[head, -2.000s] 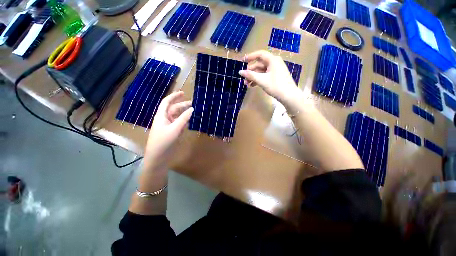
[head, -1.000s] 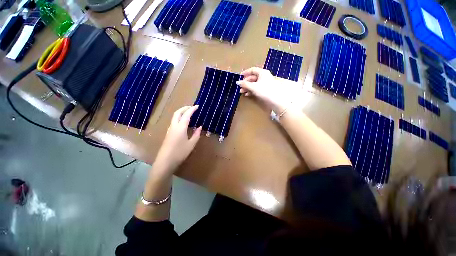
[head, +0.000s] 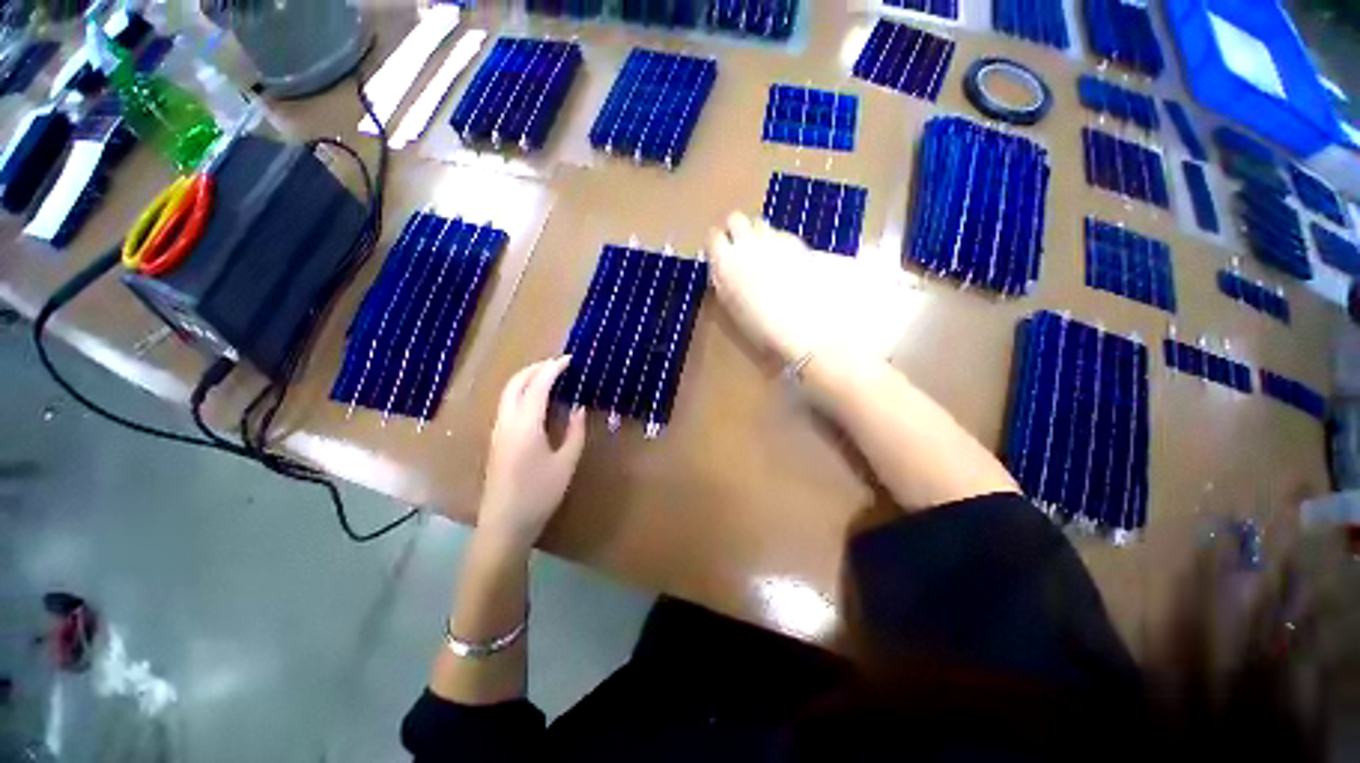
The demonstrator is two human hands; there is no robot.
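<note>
A dark blue solar cell with silvery lengthwise ribbons (head: 636, 331) lies flat on the tan table in front of me, with short ribbon ends at its top and bottom edges. My left hand (head: 531, 432) is at its lower left edge, thumb and fingers apart, fingertips touching or close to the edge. My right hand (head: 758, 286) is at its upper right corner, fingers low over the table; whether the fingertips touch the cell is unclear.
Cell stacks lie at left (head: 422, 316), at the back (head: 516, 93), (head: 653, 105), and at right (head: 978, 204), (head: 1080, 422). Small cut cells (head: 814, 212) lie behind my right hand. A tape roll (head: 1007, 91), blue tray (head: 1256, 67) and black box with cables (head: 254, 246) stand around.
The cell, earlier held up between both hands, now lies flat on the table. Both hands have lowered with it, and the right hand has turned palm down.
</note>
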